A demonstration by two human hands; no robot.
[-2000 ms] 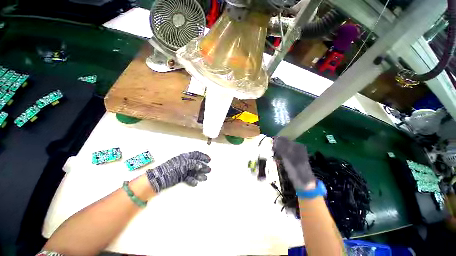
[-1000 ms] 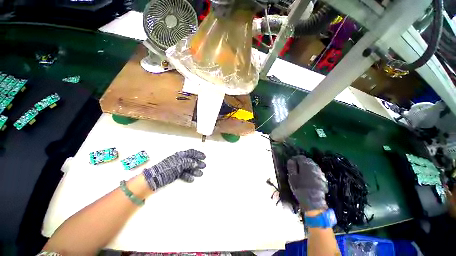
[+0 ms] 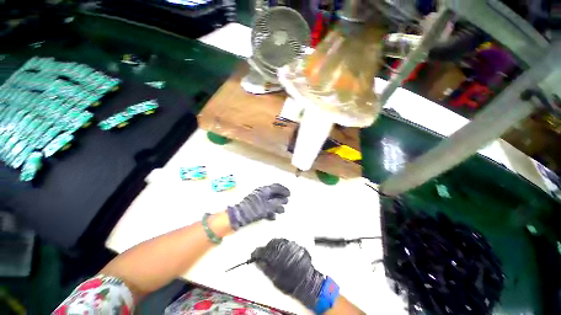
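My left hand (image 3: 261, 205), in a striped grey knit glove, rests over the cream-white work board (image 3: 221, 246) with its fingers loosely curled and a small gap between them. Nothing shows in it. My right hand (image 3: 289, 267), in a darker glove, is near the board's front edge. It is closed on a black cable (image 3: 240, 266), whose thin end sticks out to the left; the rest is hidden by the hand. Another black cable (image 3: 338, 242) lies on the board to the right. Two small teal circuit boards (image 3: 193, 173) lie at the board's upper left.
A white cone (image 3: 312, 141) hangs below the plastic-wrapped hood, in front of the wooden stand (image 3: 246, 117). A tangled black cable pile (image 3: 452, 261) lies at right. Many teal panels (image 3: 49, 111) lie on the black mat at left. A grey metal post slants at right; a fan stands behind.
My right hand has moved from the cable pile left onto the board, now with a cable. A cable now lies on the board. The view has turned left, showing more teal panels.
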